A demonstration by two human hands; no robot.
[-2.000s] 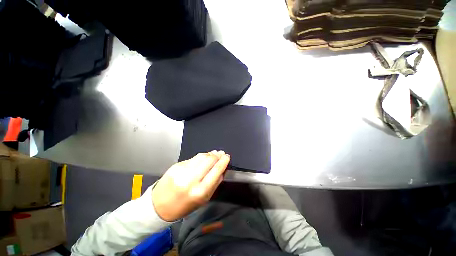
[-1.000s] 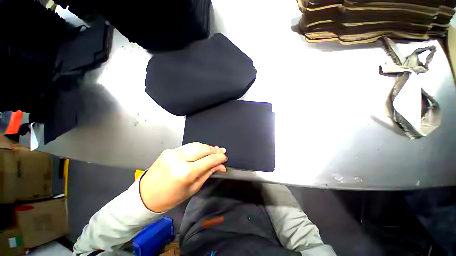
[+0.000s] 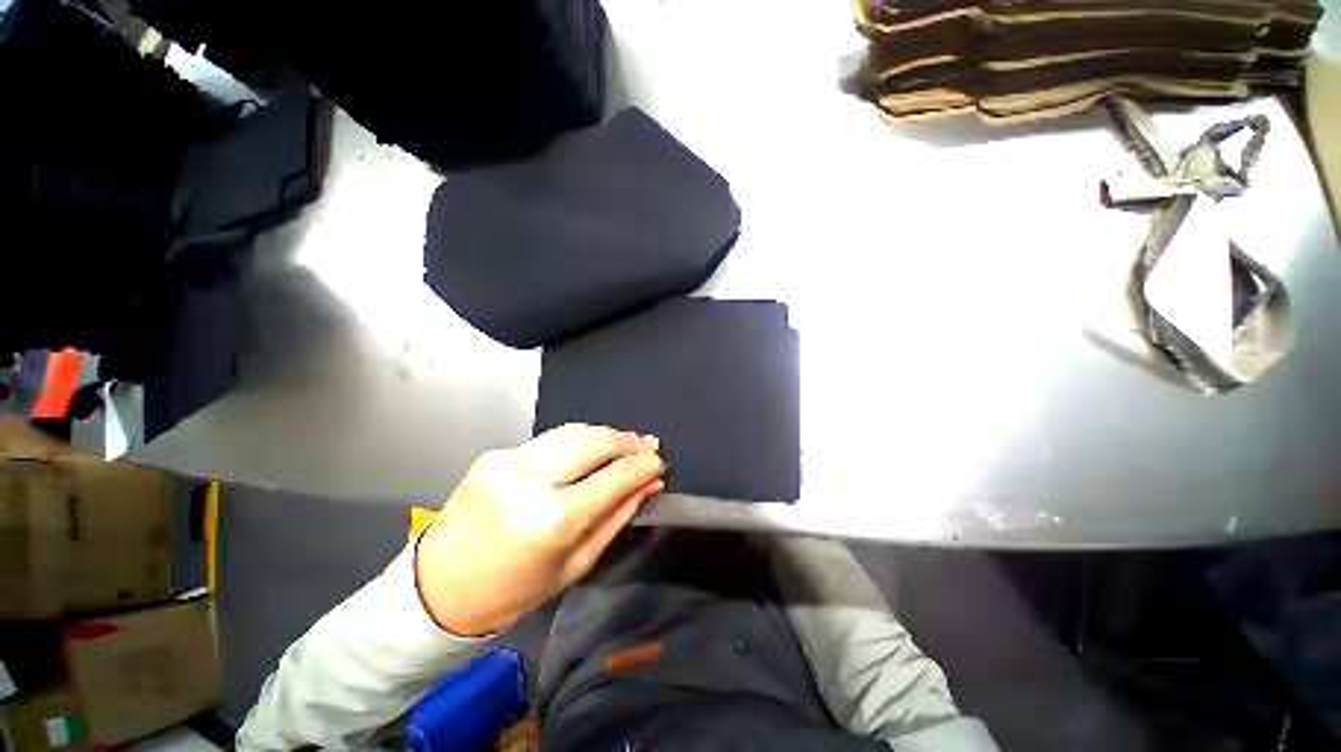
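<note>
My left hand (image 3: 537, 526) reaches in from the lower left. Its fingers are together and bent at the near left edge of a near-rectangular pile of black cut panels (image 3: 699, 389). The thumb and any grip under the fingertips are hidden. The pile lies flat at the table's front edge. A many-sided black panel pile (image 3: 581, 228) lies just beyond and touches it. My right hand is not visible; only the right sleeve shows at the bottom.
A tall black stack (image 3: 485, 74) stands at the back left, with dark bundles (image 3: 243, 169) farther left. Brown notched cardboard pieces (image 3: 1088, 59) and a knotted grey-white strip (image 3: 1154, 272) are on the table (image 3: 941, 426) at right. Boxes (image 3: 111, 536) and a blue crate (image 3: 468, 702) are below.
Compared with two seconds ago, my left hand is slightly farther left, with its fingers lower and more bent at the pile's near edge. The piles keep their places on the table.
</note>
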